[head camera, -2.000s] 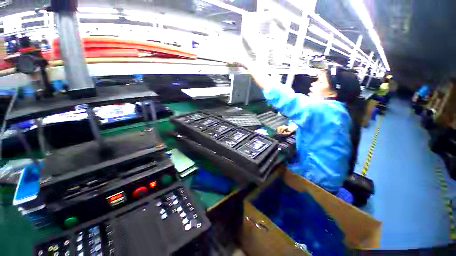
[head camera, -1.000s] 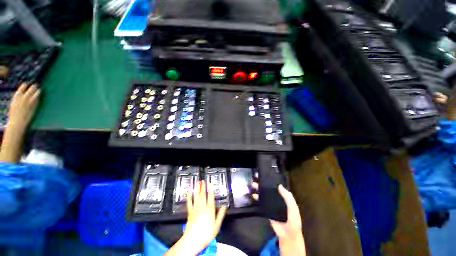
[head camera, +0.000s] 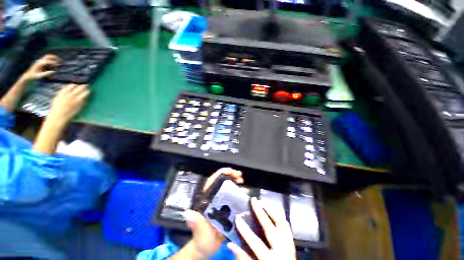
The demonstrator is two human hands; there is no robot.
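Note:
A phone back cover (head camera: 230, 195), pale and shiny with a dark patch, is tilted above the lower black foam cover tray (head camera: 320, 223). My left hand (head camera: 202, 231) grips its left side, thumb in front and fingers over the far edge. My right hand (head camera: 272, 233) holds its right side, fingers spread over a dark part there. Blur hides the exact finger contact. A grey cover (head camera: 181, 195) lies in the tray's left slot and a pale one (head camera: 303, 218) in the right slot. The middle slots are partly hidden by my hands.
The black foam parts tray (head camera: 264, 137) lies on the bench edge, before the black press (head camera: 264, 66) with lit red digits. Blue trays (head camera: 189, 38) stand left of it. Stacked trays (head camera: 402, 101) and a carton (head camera: 356, 218) are right. Another person's hands (head camera: 66, 101) are left, above a blue stool (head camera: 133, 213).
The view has swung left and down from the aisle to the bench. My left hand has gone from lying over the tray to gripping a cover; the cover between my hands now shows a pale face.

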